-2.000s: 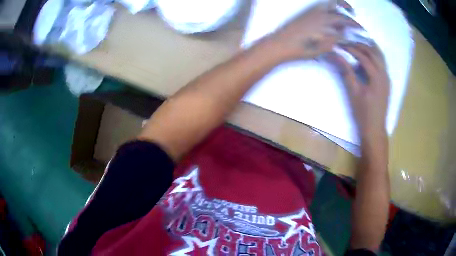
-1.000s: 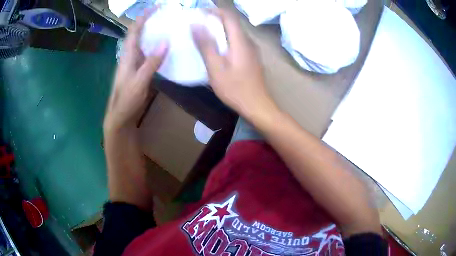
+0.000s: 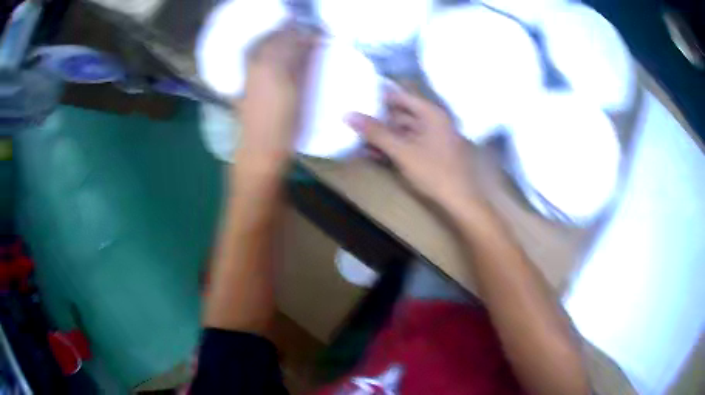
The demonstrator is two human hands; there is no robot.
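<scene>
A round white tissue-wrapped piece (image 3: 336,100) is between my hands at the near edge of the table, blurred and overexposed. My left hand (image 3: 282,58) is at its left side, with the fingertips hidden among the white pieces. My right hand (image 3: 410,135) is at its right side, with the thumb against its edge and the fingers bent. More wrapped pieces lie around it: one at the left (image 3: 232,50), one behind (image 3: 375,19) and several at the right (image 3: 479,69). The white tissue stack (image 3: 641,262) lies at the right.
The tan cardboard table cover (image 3: 386,197) shows below the pieces. An open brown carton (image 3: 309,262) with a white round patch (image 3: 355,266) stands below the table edge. The green floor (image 3: 124,231) is at the left. A blurred fan (image 3: 35,96) is at the upper left.
From the tissue stack, my hands moved left with a wrapped piece, held near the table edge one second ago. Now they are among the other wrapped pieces. The view has shifted too.
</scene>
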